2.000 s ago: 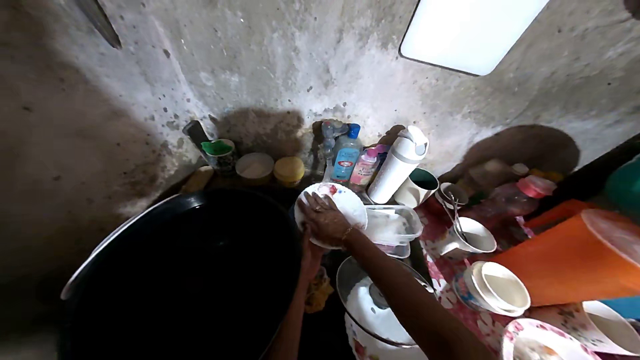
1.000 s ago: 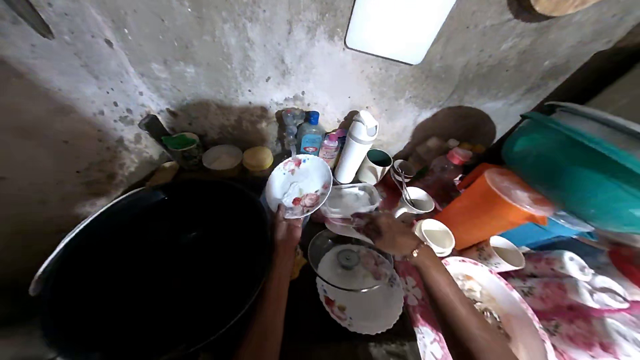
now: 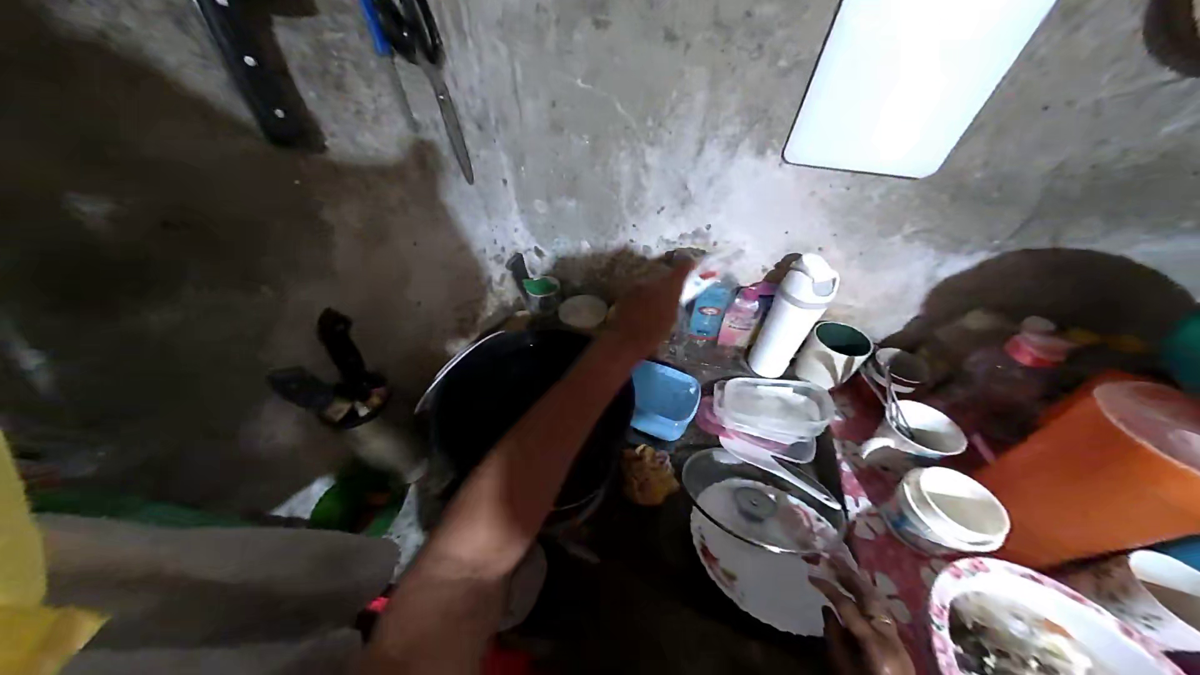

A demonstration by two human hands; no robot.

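My left arm reaches up across the black bucket (image 3: 525,384). My left hand (image 3: 682,286) is blurred near the blue bottle (image 3: 711,309) and pink bottle (image 3: 741,317); a white and red blur beside it cannot be made out. My right hand (image 3: 867,623) is at the right rim of the floral plate (image 3: 764,591), fingers apart. On that plate rests a glass lid (image 3: 755,506) with a knob. A white spoon-like utensil (image 3: 783,469) lies across the lid's edge. Clear plastic containers (image 3: 773,408) and a blue container (image 3: 664,400) stand behind.
A white flask (image 3: 792,314), several cups (image 3: 923,431), an orange container (image 3: 1078,478) and a floral dish with food remains (image 3: 1022,628) stand to the right. A brownish-yellow crumpled thing (image 3: 649,474) lies beside the bucket. Scissors (image 3: 445,103) and a black-handled tool (image 3: 248,70) hang on the wall.
My left hand has moved up toward the bottles; the floral bowl it held is no longer plainly visible. My right hand has moved from the clear container to the plate's rim. The blue container now shows.
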